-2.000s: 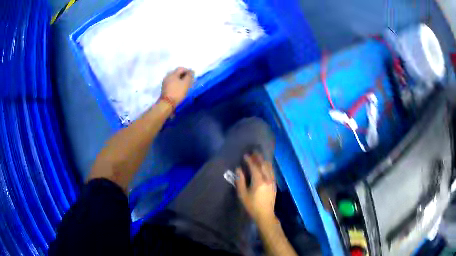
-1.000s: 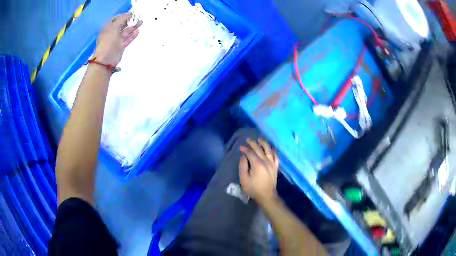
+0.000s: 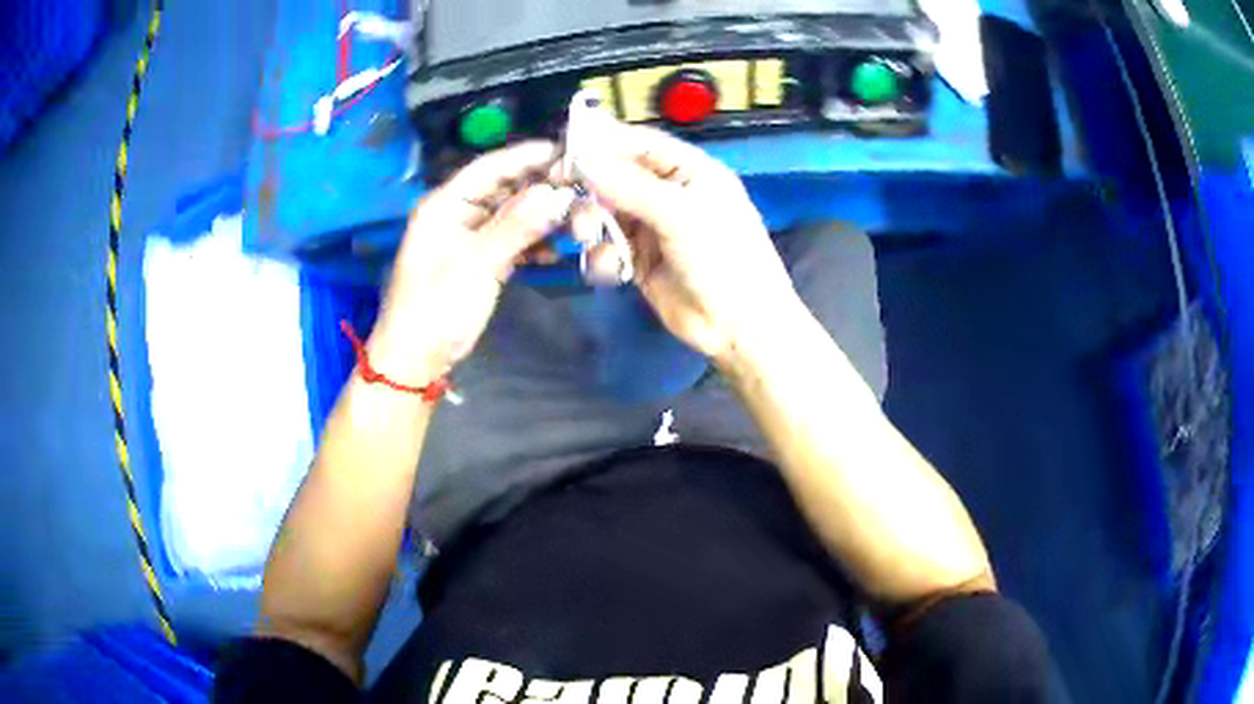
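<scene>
My left hand (image 3: 475,241) and my right hand (image 3: 674,227) are raised close together in front of the machine's panel. Between their fingertips is a small white cable assembly (image 3: 605,245) with a loop of cord hanging at the right fingers. A white end stands up at the right thumb and index finger. The left fingers pinch a small white piece at the cable; whether it is a separate part is too blurred to tell. A small white piece (image 3: 667,428) lies on my lap.
The front panel has green buttons (image 3: 484,125) at its ends and a red button (image 3: 688,96) in its centre. A blue crate with white contents (image 3: 227,399) is low at left. Red leads (image 3: 344,103) lie on the blue bench. A dark rectangle (image 3: 1020,103) is at right.
The view has swung from the crate to the panel. My left hand has left the crate's white contents and my right hand has left my leg; both now meet at the white cable.
</scene>
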